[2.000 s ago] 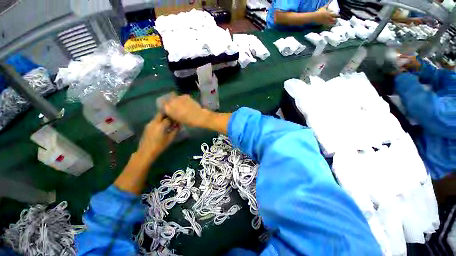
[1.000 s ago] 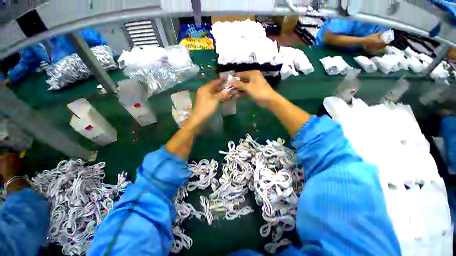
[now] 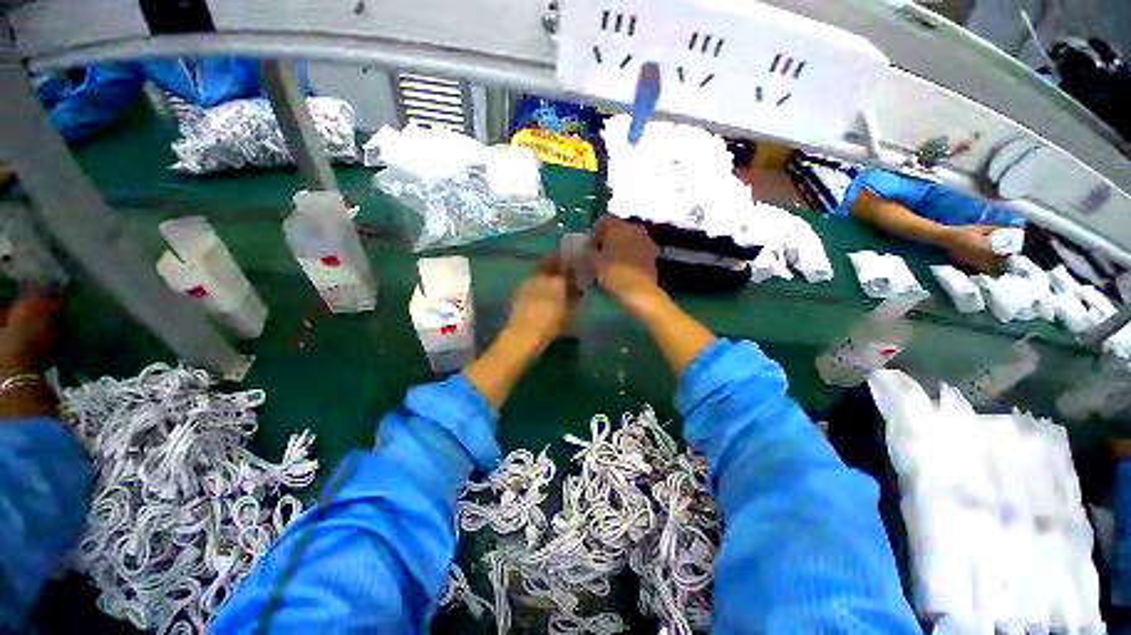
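Observation:
My left hand (image 3: pixel 546 298) and my right hand (image 3: pixel 628 258) are close together over the far part of the green bench, on either side of a small whitish retail box (image 3: pixel 576 258). The box is blurred and partly hidden by my fingers, and its contents cannot be seen. Another retail box with a red mark (image 3: pixel 443 314) stands upright just left of my left hand, its top flap raised. A loose heap of coiled white cables (image 3: pixel 620 509) lies between my forearms.
More retail boxes (image 3: pixel 329 252) stand at the left. A larger cable heap (image 3: pixel 174 496) lies near another person's sleeve (image 3: pixel 44 521). White inserts (image 3: pixel 992 509) lie at the right and on a black tray (image 3: pixel 701 254) at the back. A clear bag (image 3: pixel 465 199) and metal frame (image 3: pixel 124 236) are also there.
The view has shifted, bringing power sockets into sight at the top. My hands have come down around a box; a second ago they were raised, fingers together at a small white piece.

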